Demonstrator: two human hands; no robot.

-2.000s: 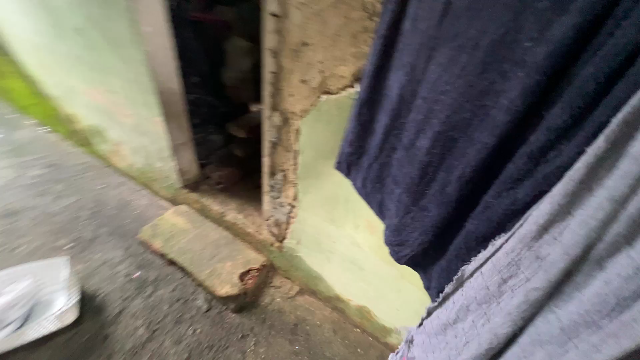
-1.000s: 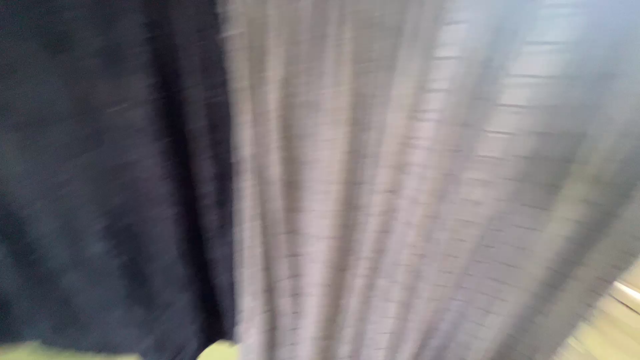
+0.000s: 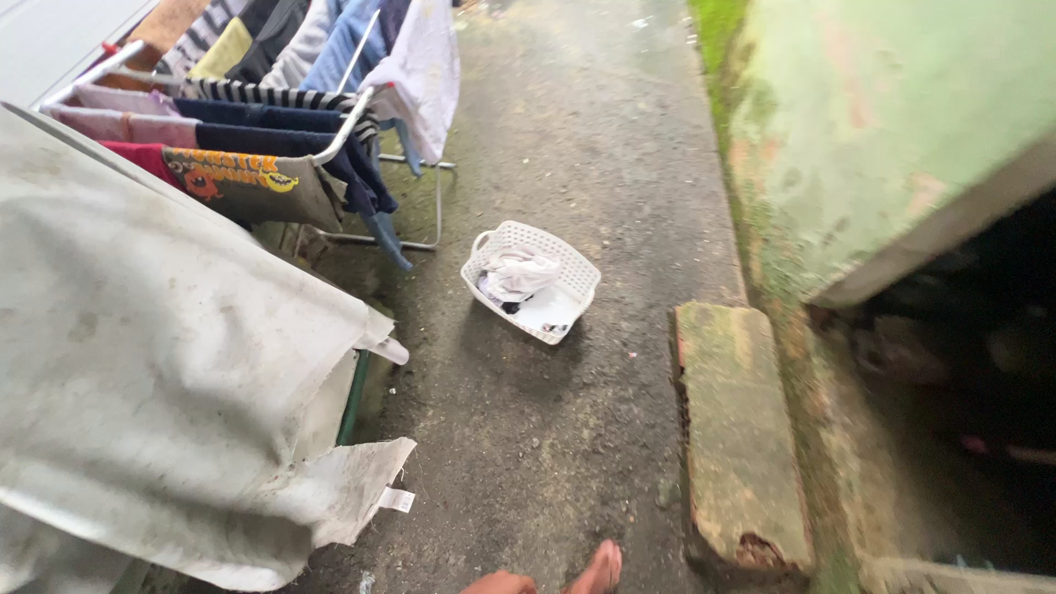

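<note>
Neither of my hands can be made out. A bare foot shows at the bottom edge, and beside it is a patch of bare skin too cut off to identify. Ahead on the ground sits a white perforated plastic laundry basket, holding a crumpled whitish cloth and a few small dark and white items. At the upper left stands a white folding drying rack, hung with a striped garment, dark blue clothes, a grey printed garment and a pale lilac cloth.
A large greyish-white cover sheet drapes over something at the left, with a green edge under it. On the right a mossy concrete slab lies by a pale green wall with a dark opening. Rough paving runs between.
The view has swung widely, from dark and grey hanging cloths close up to the path. The basket, only partly seen at the left edge earlier, now shows whole.
</note>
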